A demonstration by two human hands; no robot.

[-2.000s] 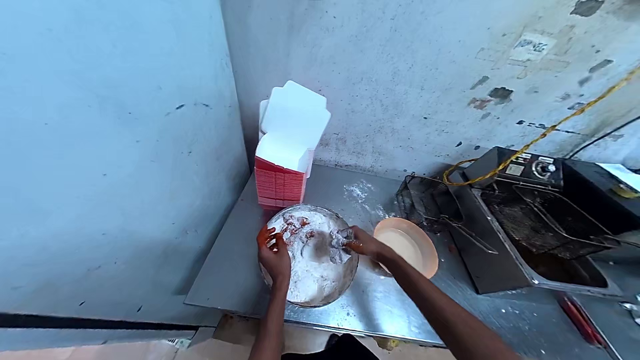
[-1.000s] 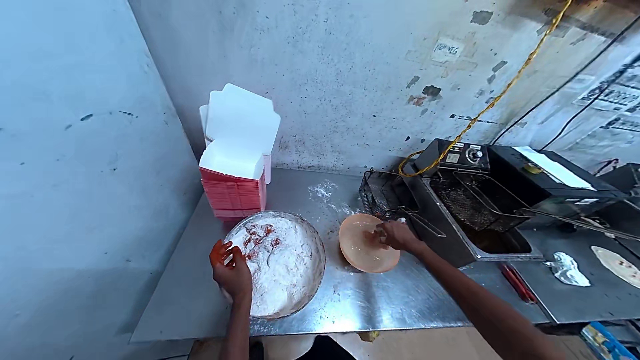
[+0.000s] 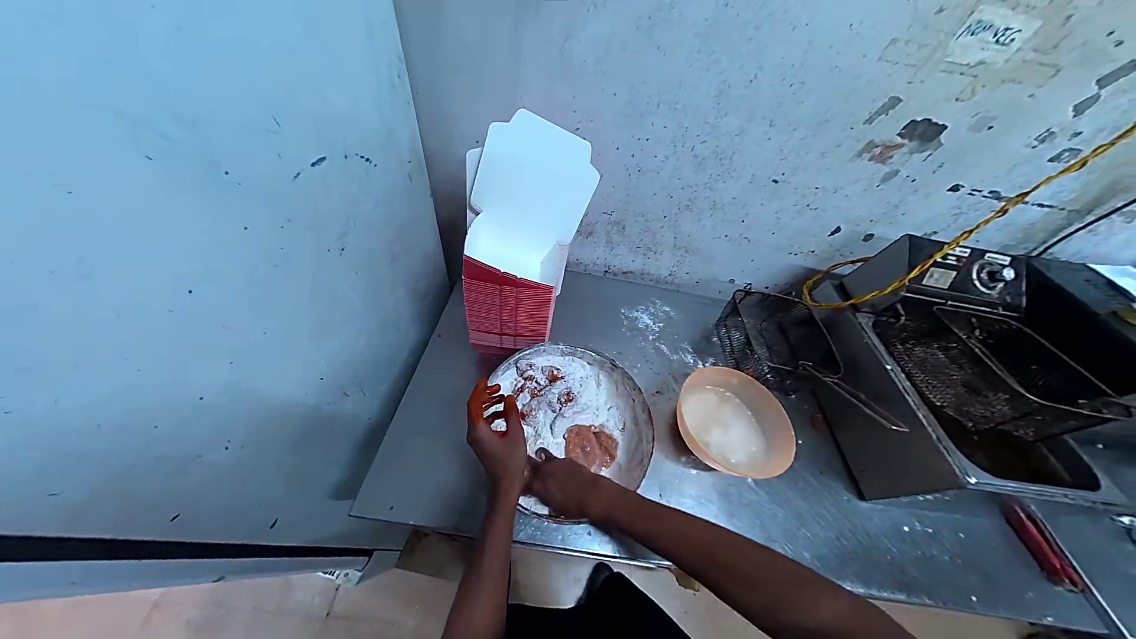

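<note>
A wide round metal bowl [image 3: 641,417] of white flour stands near the front edge of the steel counter. Reddish coated pieces [image 3: 543,383] lie in the flour at its far left, and a wet pinkish-brown piece [image 3: 591,446] rests at its right. My left hand [image 3: 499,435], stained orange-red, hovers over the bowl's left side with fingers curled apart and nothing held. My right hand [image 3: 561,484] is low over the bowl's near side, close to my left wrist; its fingers are partly hidden. An orange plastic bowl [image 3: 781,435] of cloudy liquid stands to the right.
A stack of red and white folded cartons [image 3: 510,306] stands behind the flour bowl. A wire fry basket [image 3: 754,333] and a deep fryer [image 3: 905,417] are at the right, with red-handled tongs [image 3: 1040,546] before the fryer. A yellow cord [image 3: 1003,213] hangs above.
My right hand has moved left from the orange bowl to the flour bowl. The wet piece now shows on the flour. The view has swung left since one second ago.
</note>
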